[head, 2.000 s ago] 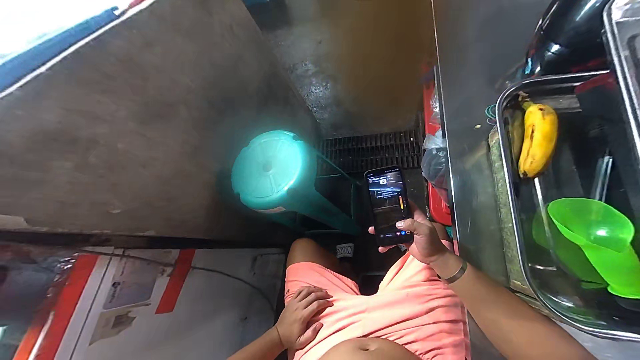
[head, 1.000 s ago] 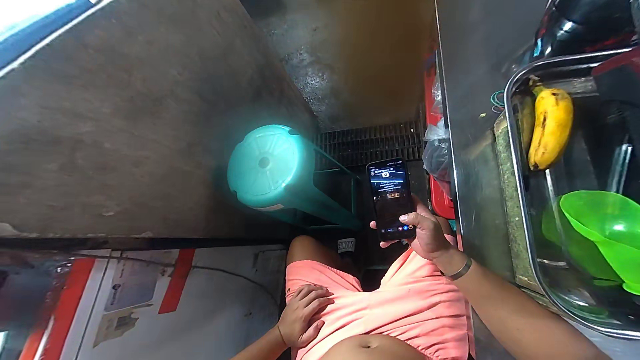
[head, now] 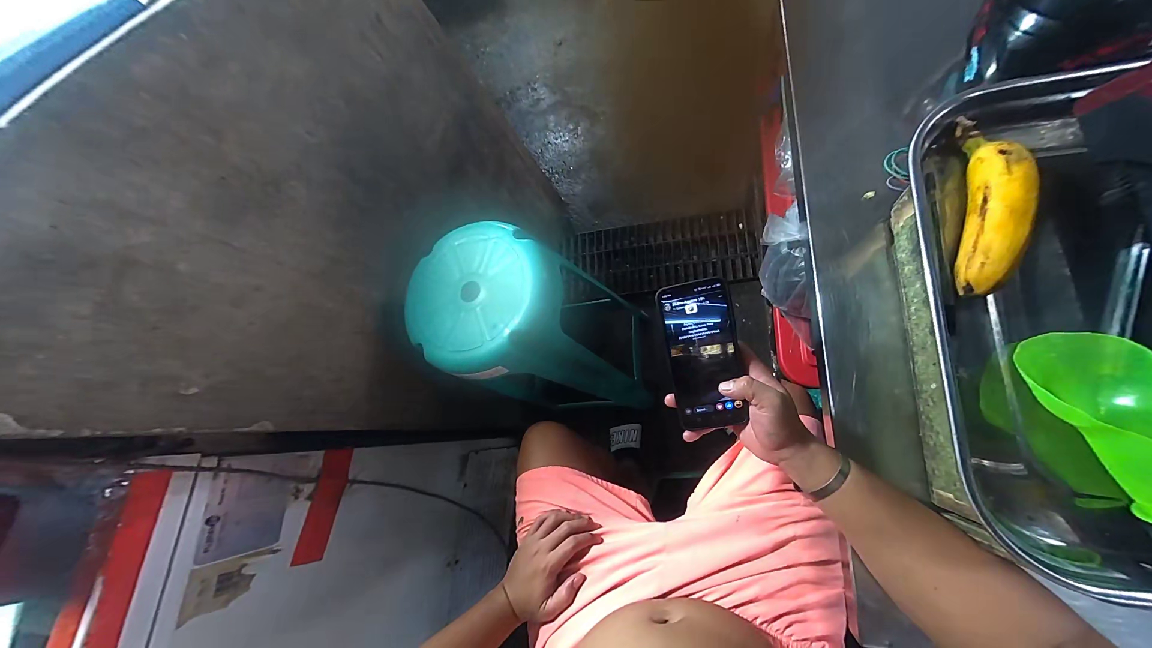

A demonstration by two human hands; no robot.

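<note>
My right hand (head: 765, 414) holds a black smartphone (head: 700, 355) upright above my lap, its thumb over the lower part of the lit screen. The screen shows a dark page with pictures and writing. My left hand (head: 549, 562) rests flat on the thigh of my pink shorts (head: 621, 553), with nothing in it and its fingers slightly apart. A metal bracelet (head: 830, 477) is on my right wrist. Past my knees, left of the phone, stands a turquoise plastic stool (head: 471, 292).
At right, a metal counter (head: 841, 270) carries a steel-rimmed tray (head: 936, 315) with a banana (head: 996, 216) and a green plastic scoop or bowl (head: 1089, 396). Red containers (head: 795, 346) and plastic bags (head: 786, 261) lie beside the counter. A floor grate (head: 666, 252) lies ahead; a dark panel (head: 225, 225) stands left.
The picture on the phone's screen has changed. Both hands keep about the same place, the right on the phone and the left on my thigh.
</note>
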